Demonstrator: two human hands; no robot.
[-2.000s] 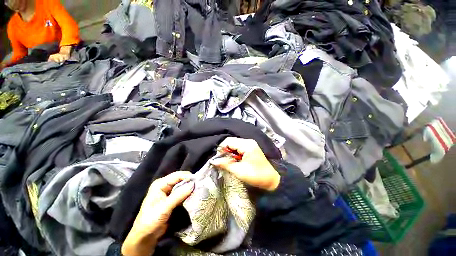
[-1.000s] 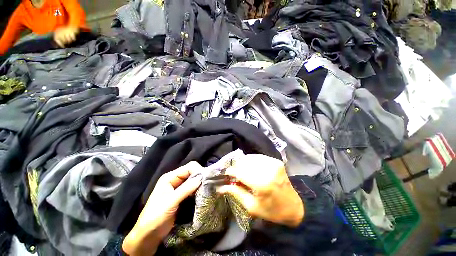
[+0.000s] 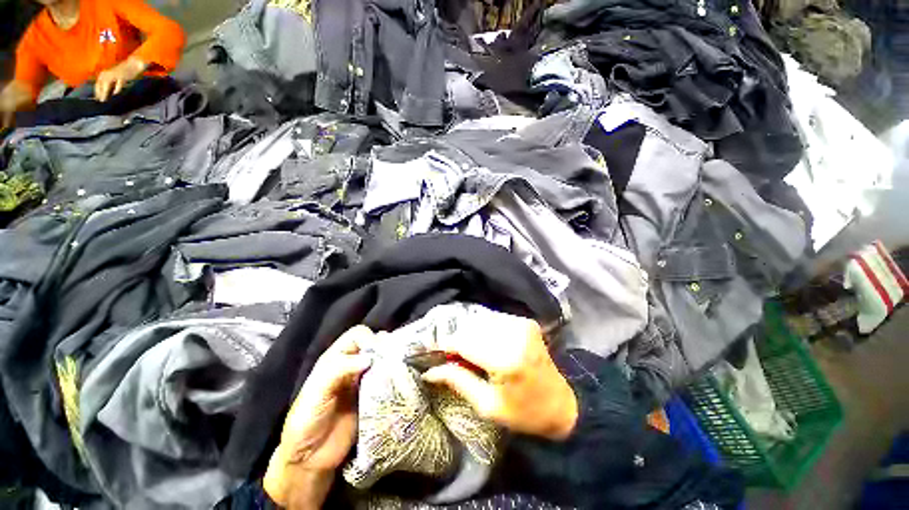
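A grey garment part with dense yellow-green and cream embroidery threads [image 3: 399,430] is bunched up at the lower middle, in front of my body. My left hand [image 3: 321,413] pinches its left upper edge between thumb and fingers. My right hand [image 3: 503,374] grips its upper right part, with fingers curled over the cloth. Any tool inside the right hand is hidden. A plain black fabric panel [image 3: 419,261] arches around and behind both hands.
Heaped grey and black denim garments [image 3: 518,169] spread across and beyond the hands. A person in orange [image 3: 85,45] is at the upper left. A green crate [image 3: 787,453], a blue crate edge [image 3: 695,426] and a red-striped white cloth [image 3: 877,286] are at the right.
The embroidered part is now spread wider between my hands. My right hand has shifted slightly left since one second ago, and the red seen in it earlier no longer shows. The other person's hands have moved.
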